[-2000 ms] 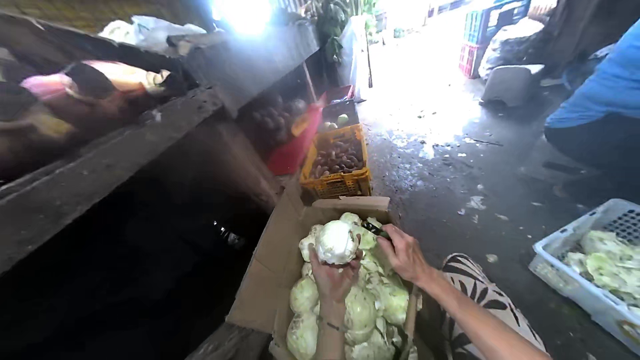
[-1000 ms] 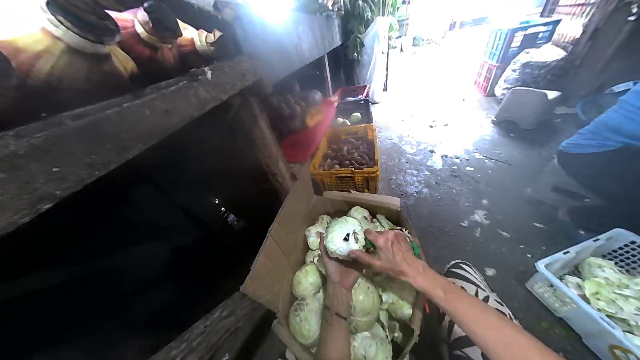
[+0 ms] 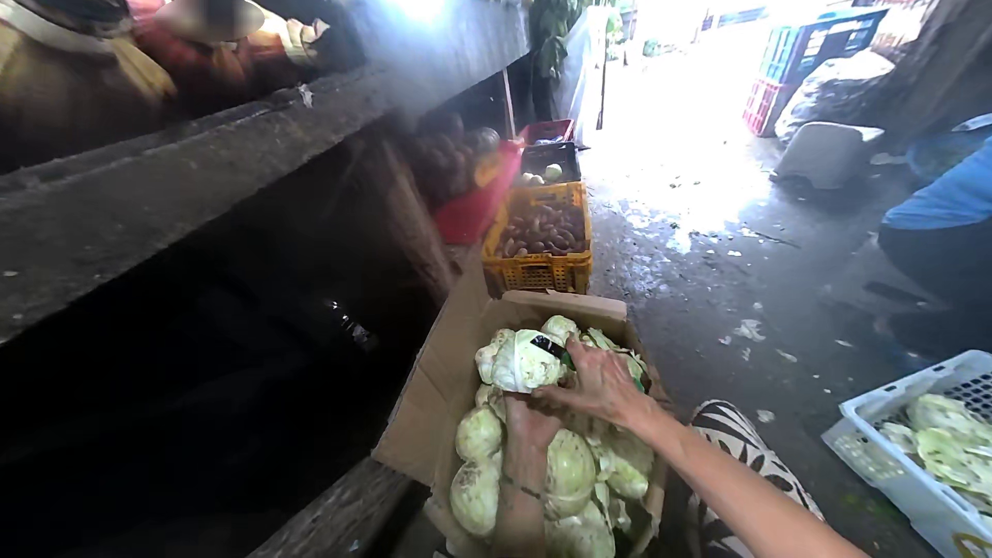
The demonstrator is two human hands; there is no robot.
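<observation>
My left hand (image 3: 529, 422) holds a pale cabbage head (image 3: 518, 363) from below, over an open cardboard box (image 3: 425, 403). In my right hand (image 3: 601, 384) is a knife with a green handle; its dark blade (image 3: 549, 346) lies against the cabbage's cut face. My right fingers also touch the lower right of that cabbage. More cabbage heads (image 3: 571, 473) fill the box below and around my hands, with loose leaves at its right side. My left palm is mostly hidden under the cabbage.
Beyond the box stands a yellow crate (image 3: 539, 273) of brown produce, with darker crates behind. A white crate (image 3: 891, 449) of cabbage leaves is at right, near a person in a blue top (image 3: 949, 190). A ledge (image 3: 186, 170) runs along the left. Leaf scraps lie on the wet floor.
My right hand and the knife have come from beside the cabbage onto its face. The cabbage has turned in my left hand since the frame of a second ago.
</observation>
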